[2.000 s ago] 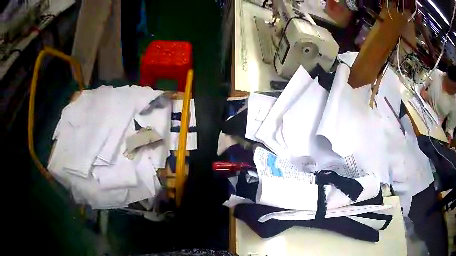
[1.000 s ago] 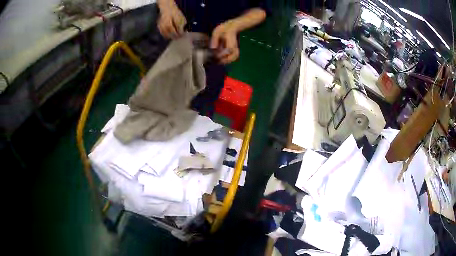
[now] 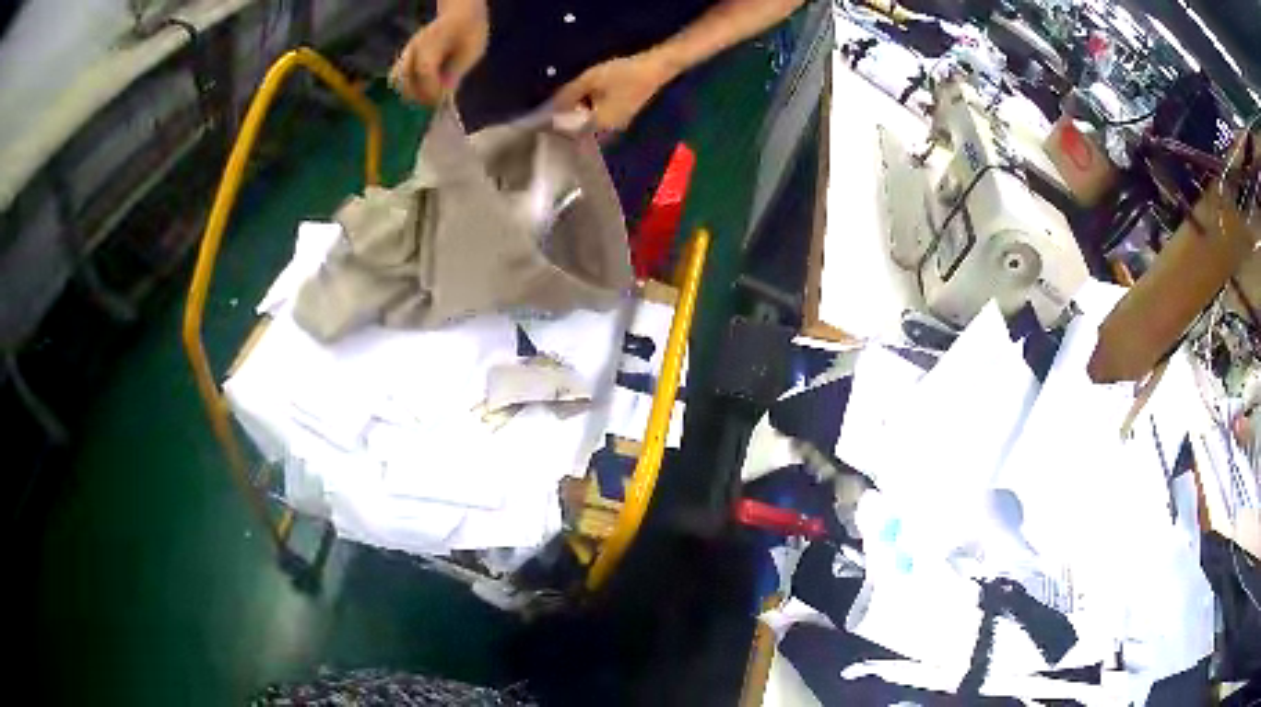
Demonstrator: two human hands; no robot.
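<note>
Neither of my hands is in view. Nearest in front is a trolley with a yellow tubular frame (image 3: 664, 401), holding a pile of white pieces (image 3: 401, 428). A small beige scrap (image 3: 533, 387) lies on the pile. Another person's two hands hold a grey-beige cloth (image 3: 519, 249) over the far part of the trolley. The cloth hangs open between the hands, and its lower left part rests on the white pieces.
A red stool (image 3: 667, 207) stands behind the trolley, partly hidden. At right, a table holds a white sewing machine (image 3: 989, 235), white sheets (image 3: 954, 428), black and white pieces (image 3: 1016, 622), a red-handled tool (image 3: 781, 518) and a brown board (image 3: 1169, 290).
My view has swung left from the table to the trolley, bringing the other person's hands into view. Since one second ago, they have spread the grey-beige cloth wider.
</note>
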